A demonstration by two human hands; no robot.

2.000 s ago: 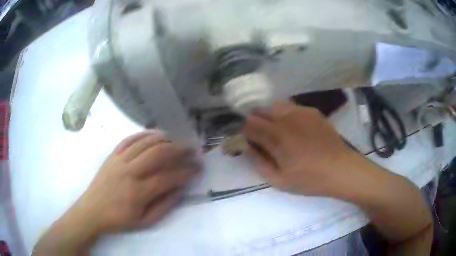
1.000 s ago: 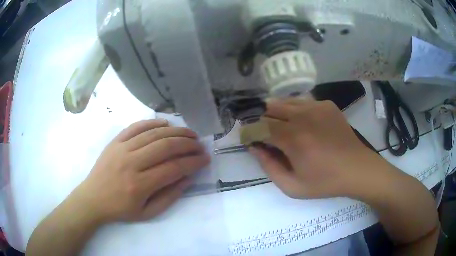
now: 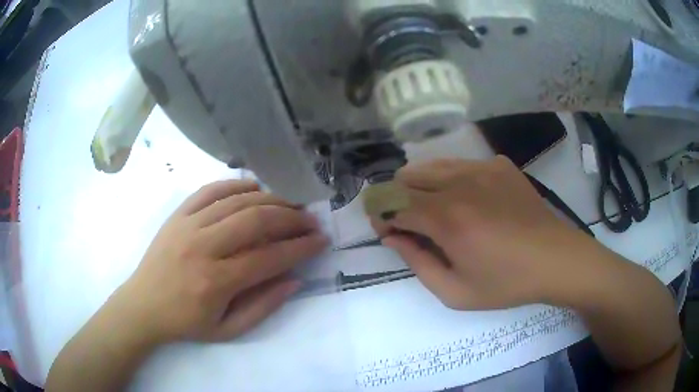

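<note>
My left hand lies over the sheer white fabric piece, its fingers bent together and pressing it down left of the needle area. The fabric blends into the white table. My right hand is right of the presser foot area, fingers curled beside a tan guide. A thin dark tip shows by my right fingertips; whether they grip it is hidden. The sewing machine head hangs over both hands, with a white ridged dial. The needle is not clear.
Black shears lie at the right, near a flat black phone under the arm. A cream lever sticks out at the left. A red basket stands at the left edge. A printed ruler scale runs along the front.
The pale strip before the machine head no longer stands out. The thin tip by my right fingers has shifted slightly towards me. Both hands stay in nearly the same places.
</note>
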